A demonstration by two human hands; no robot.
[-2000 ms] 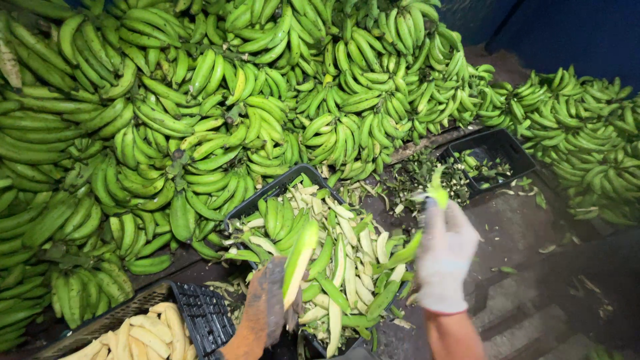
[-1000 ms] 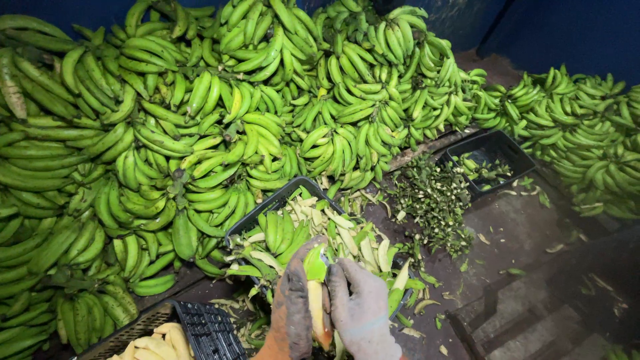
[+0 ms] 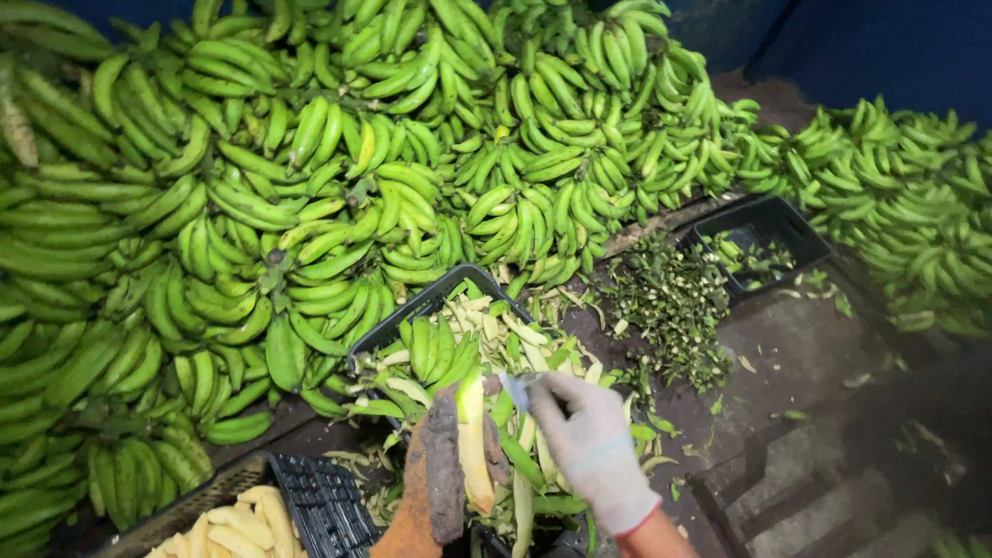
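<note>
My left hand [image 3: 446, 457], in a dirty, stained glove, grips a partly peeled green plantain [image 3: 473, 449] held upright. Its flesh is pale, with a strip of green peel left at the top. My right hand [image 3: 585, 442], in a whitish glove, is shut on a small knife [image 3: 514, 390], its short blade close beside the plantain's upper end; the handle is mostly hidden by the fingers. Beneath both hands stands a black plastic crate [image 3: 395, 318] heaped with plantain peels [image 3: 531, 349] and a small bunch of green plantains [image 3: 438, 350].
Green plantain bunches [image 3: 325, 209] are piled behind, with another pile [image 3: 891, 209] at the right. A black crate [image 3: 322, 500] of peeled plantains [image 3: 244, 527] stands lower left. A heap of cut stems [image 3: 666, 310] lies beside a black bin [image 3: 806, 240]. Lower right is a slatted surface [image 3: 806, 473].
Two seconds ago my hands were farther apart and the plantain had more green peel. They came together over the crate; now my right hand is slightly right of the plantain, whose pale flesh shows.
</note>
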